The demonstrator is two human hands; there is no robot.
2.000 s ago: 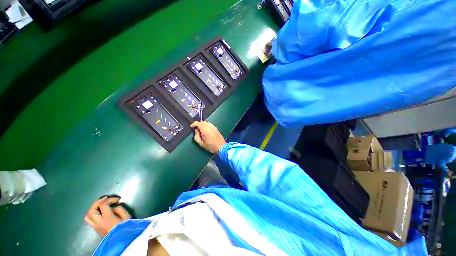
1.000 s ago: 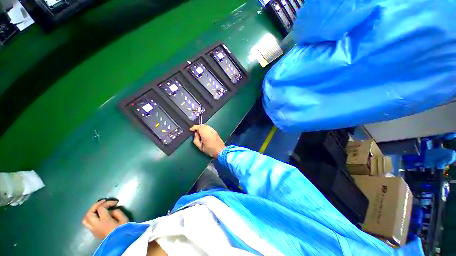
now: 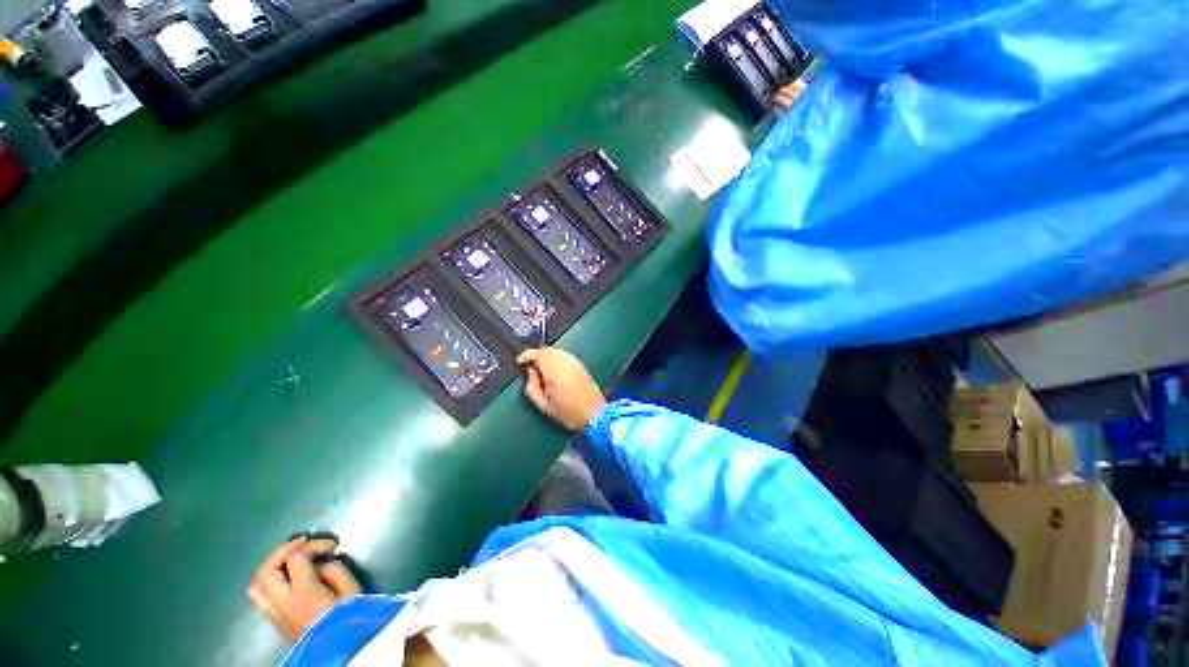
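A black foam tray lies on the dark green bench with several pockets side by side. Each pocket holds a dark phone housing with a white square near one end and small coloured dashes along it. My right hand is at the tray's near edge and grips thin silver tweezers. Their tips reach the near end of the second housing from the left. My left hand rests on the bench at the lower left, fingers curled; I cannot tell if it holds anything.
A person in a blue smock stands at the right, with a second tray by their hand. A white sheet lies beyond my tray. A wrapped white pole is at the left. Cardboard boxes stand at the right.
The whole view has shifted, so the bench things sit lower and further right. My right hand keeps the tweezers at the same housing. More of the neighbour's tray and hand shows.
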